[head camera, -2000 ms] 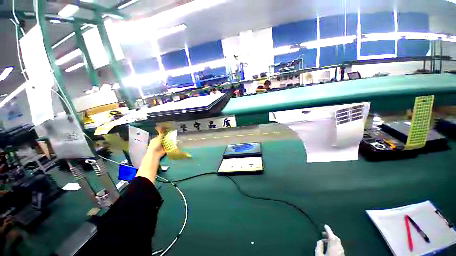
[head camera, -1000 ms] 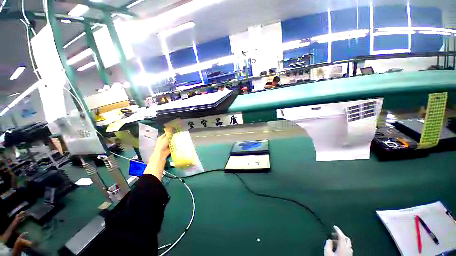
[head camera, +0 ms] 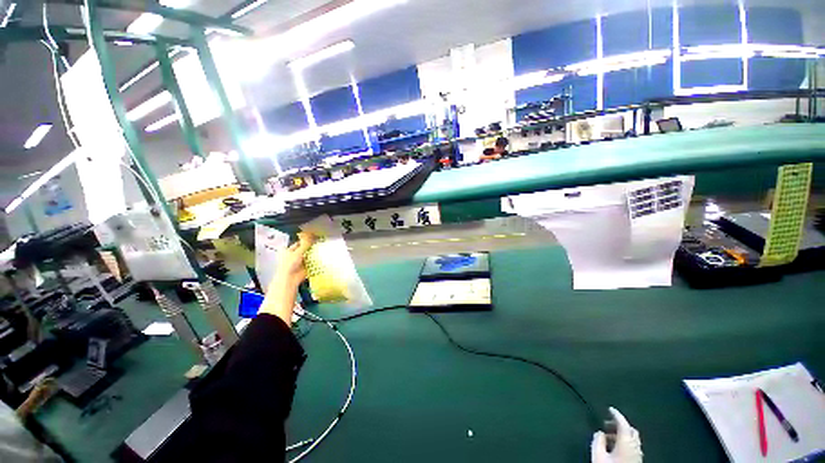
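My left hand (head camera: 291,268), bare with a black sleeve, is stretched out to the hanging sheets under the shelf edge. Its fingers hold the top of a yellow label sheet (head camera: 326,277), with a pale sheet behind it. My right hand (head camera: 618,440), in a white glove, is at the bottom edge and partly cut off. It rests on the mat beside the end of the black cable (head camera: 512,362); a small dark thing shows at its fingers, too unclear to name. The laptop under test (head camera: 161,423), closed with a grey top, lies at the lower left, partly hidden by my sleeve.
A second laptop unit (head camera: 452,280) stands mid-bench. A clipboard with paper and two pens (head camera: 722,394) lies at right. A white cable (head camera: 354,373) loops at left near posts (head camera: 213,312). White paper (head camera: 624,249) and another yellow sheet (head camera: 788,217) hang at right by black trays (head camera: 719,271).
The yellow sheet has swung from crumpled at my left hand to hanging flat, with a pale sheet now showing beside it. The view has shifted slightly left. My right hand stays low.
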